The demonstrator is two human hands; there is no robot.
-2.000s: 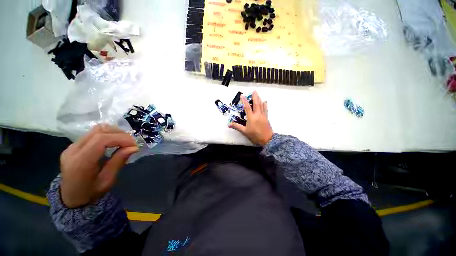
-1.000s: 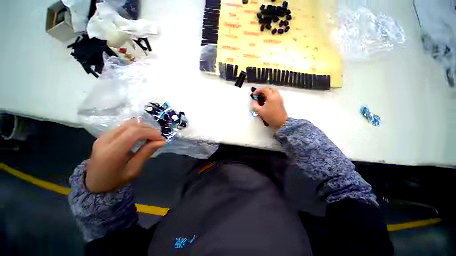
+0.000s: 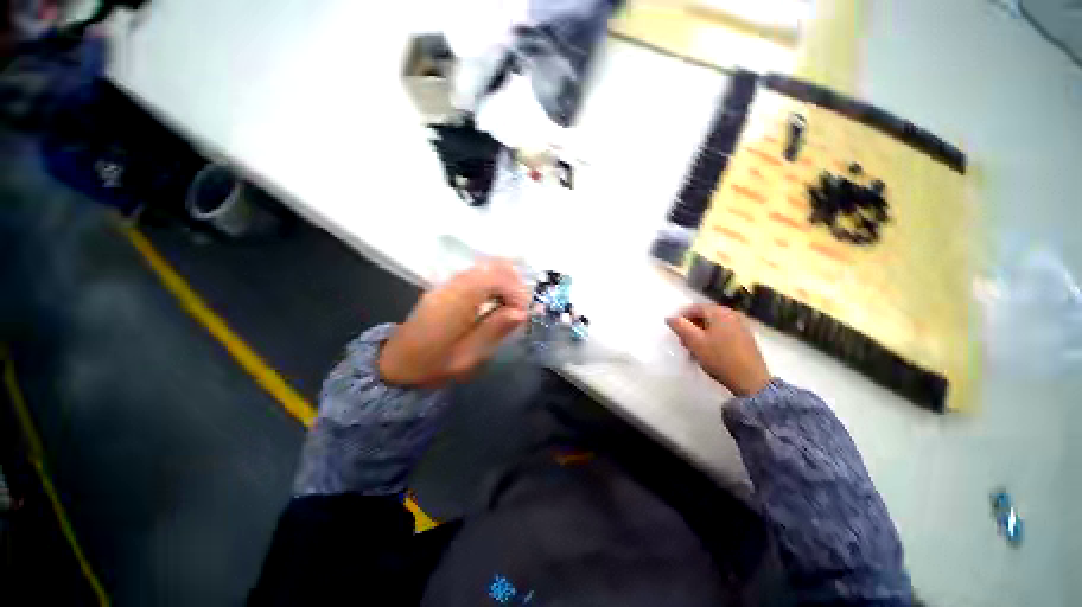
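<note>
Blue-and-black hardware pieces (image 3: 555, 304) lie in a small cluster on a clear plastic bag (image 3: 599, 352) at the table's front edge. My left hand (image 3: 457, 326) is just left of them, thumb and fingers pinched together, seemingly on the bag's edge; blur hides the exact grip. My right hand (image 3: 721, 346) is over the table to the right of the cluster, below the yellow board's corner. Its fingers are curled in with the tips together, and I cannot see whether anything is between them.
The yellow board (image 3: 759, 202) has black strips (image 3: 831, 332) along its edges and folded black lumps (image 3: 848, 204) on it. A metal hardware piece (image 3: 1007, 517) lies far right. Loose black strips (image 3: 466, 157), white cloth (image 3: 519, 115) and an open box (image 3: 430, 74) are behind the bag.
The view has swung left and tilted. The small pieces near my right hand on the table are gone from there. My right hand has moved closer to the bag.
</note>
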